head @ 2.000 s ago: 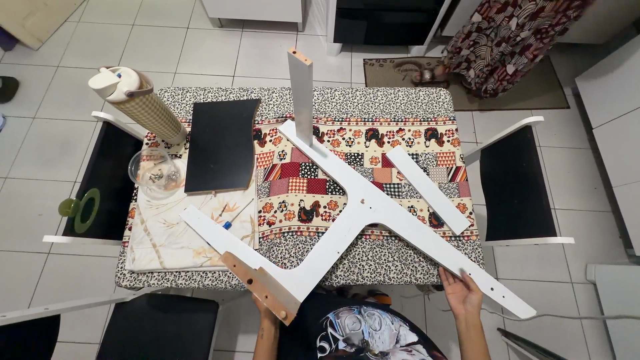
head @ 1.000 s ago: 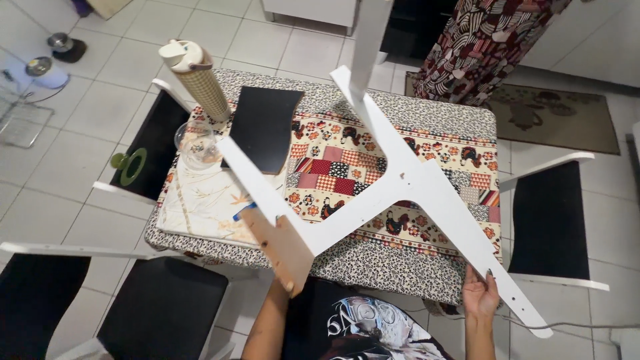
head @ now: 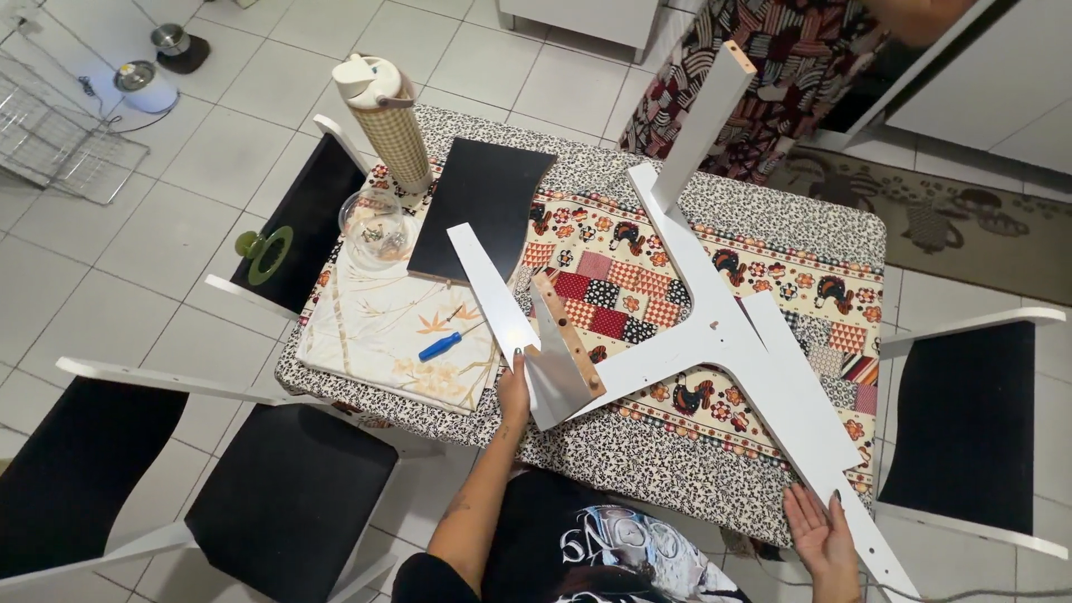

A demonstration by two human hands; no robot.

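Observation:
A white chair side frame (head: 712,339) lies across the table, with a white rail (head: 703,126) standing up from its far end. My left hand (head: 515,389) grips a curved white panel (head: 557,368) with a bare, drilled wooden edge, at the frame's near left part. Palm up, my right hand (head: 816,528) rests against the frame's lower right leg, fingers extended and not wrapped around it. A loose white slat (head: 804,377) lies partly under the frame. Left of the panel, a blue-handled screwdriver (head: 440,345) lies on a folded cloth (head: 394,335).
A black board (head: 481,209), a clear plastic tub (head: 374,234) with small hardware and a tall thermos (head: 389,126) stand or lie at the table's left. Black-and-white chairs (head: 293,494) surround the table (head: 670,490). A patterned curtain (head: 670,92) hangs behind the upright rail.
The drilled panel has turned at the frame's left end, its bare edge now facing up and right. My left hand has moved with it. My right hand's fingers have opened out beside the leg.

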